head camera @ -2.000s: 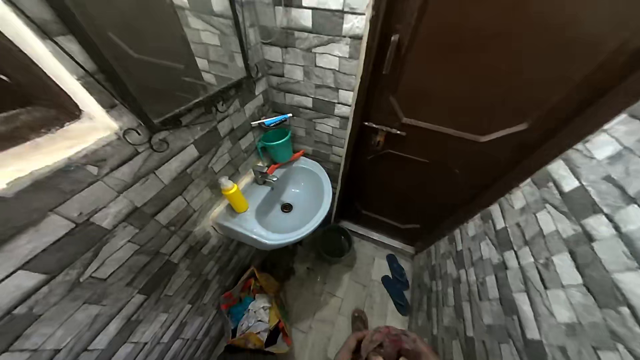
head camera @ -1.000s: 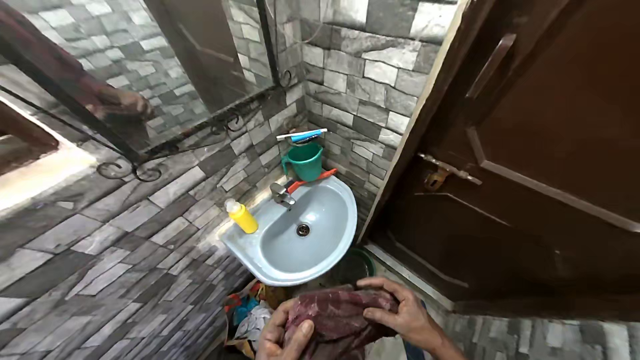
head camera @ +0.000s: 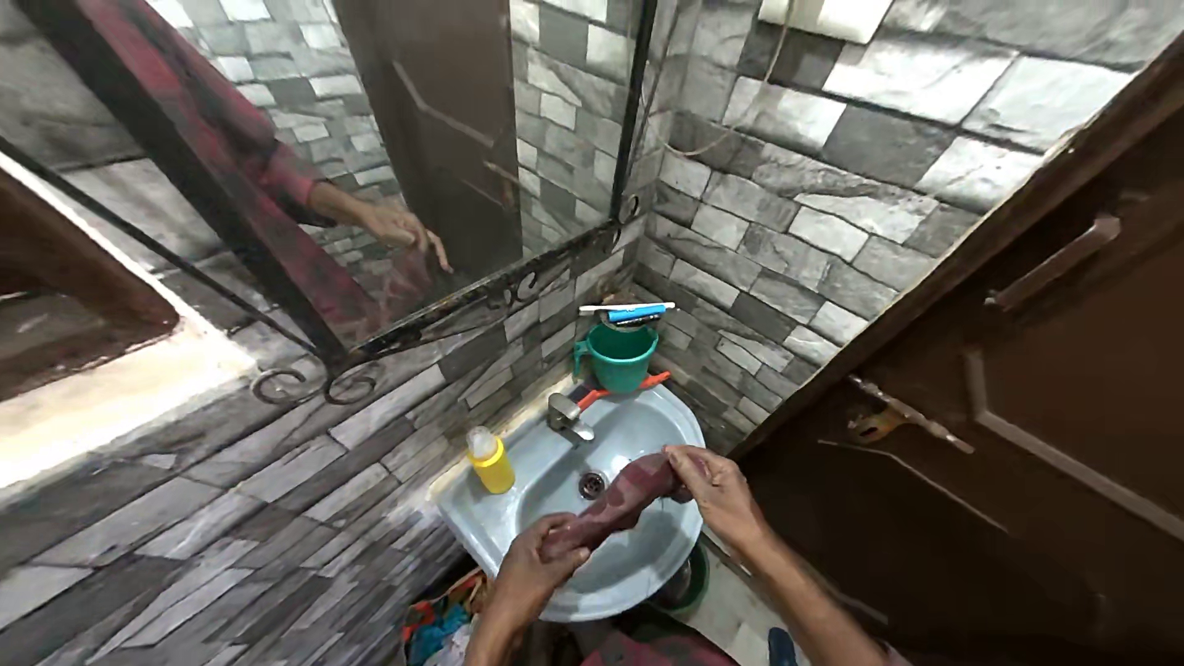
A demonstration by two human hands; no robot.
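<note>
A maroon cloth [head camera: 615, 507], gathered into a roll, stretches between my two hands over the light blue washbasin [head camera: 680, 541]. My left hand [head camera: 541, 560] grips its lower left end, and my right hand [head camera: 717, 486] grips its upper right end. Behind the cloth, the basin's drain [head camera: 591, 485] partly shows. The metal tap [head camera: 568, 418] stands at the basin's back edge, left of a red-orange handled item [head camera: 610, 392]. A yellow bottle [head camera: 491, 462] with a clear cap stands on the basin's left ledge.
A green mug [head camera: 622, 356] sits in the corner behind the basin, below a blue packet [head camera: 636, 314]. The framed mirror [head camera: 444, 139] hangs at upper left. A brown door [head camera: 1045, 444] is at right. Below are a dark green bucket [head camera: 696, 583] and a bag of clothes [head camera: 444, 629].
The maroon cloth, bunched between my hands at the basin's near edge one second ago, is now drawn out into a roll over the bowl. The view has moved closer to the basin.
</note>
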